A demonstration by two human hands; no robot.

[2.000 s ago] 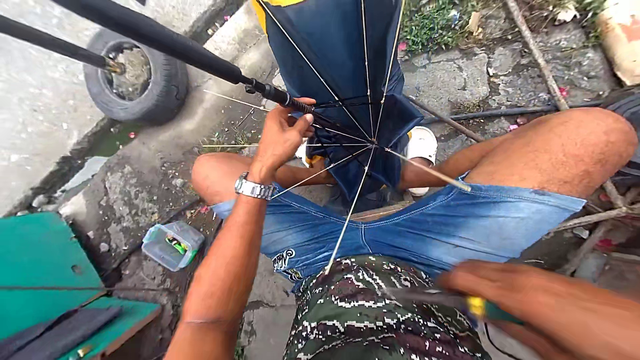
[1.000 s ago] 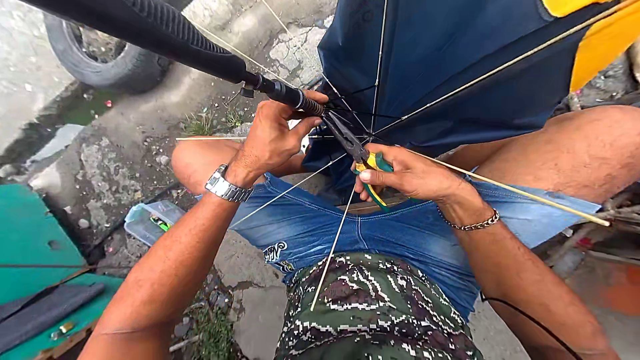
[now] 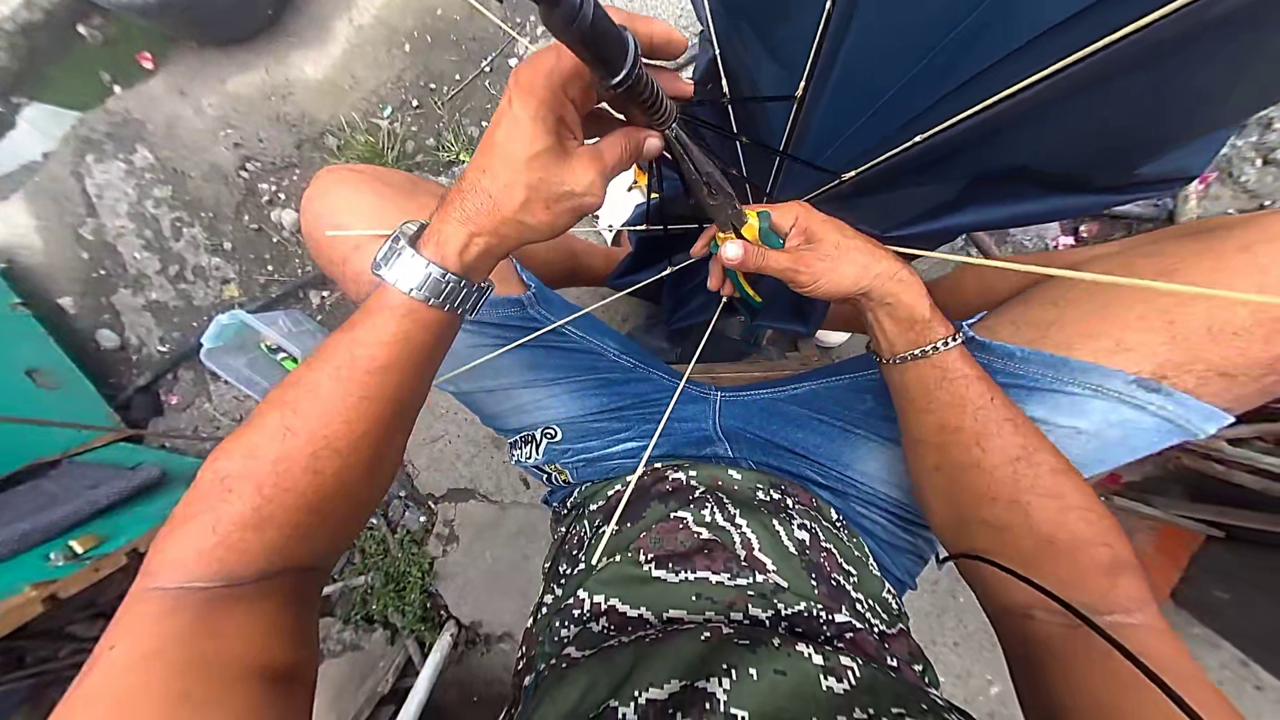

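My left hand [image 3: 560, 140] is closed around the black shaft of an umbrella [image 3: 590, 40], near a coil spring [image 3: 650, 98] on it. Pliers with green and yellow handles [image 3: 750, 240] are in my right hand [image 3: 815, 250]. Their dark jaws [image 3: 700, 170] reach up to the shaft just below the spring; whether they grip a part there I cannot tell. Thin pale ribs [image 3: 665, 425] spread from the hub over my lap. Dark blue canopy fabric [image 3: 930, 90] hangs behind the ribs, between and beyond my knees.
At the left, a clear plastic container [image 3: 250, 345] with a small green item stands on the rough ground. A green wooden box [image 3: 50, 370] holds a dark grey cloth roll [image 3: 70, 500]. A tyre [image 3: 215, 12] lies at the top left, and sticks [image 3: 1230, 470] lie at the right.
Two seconds ago my right hand was at the lower right with the pliers, away from the shaft. It came to the shaft by one second ago and stays there. The view has moved closer.
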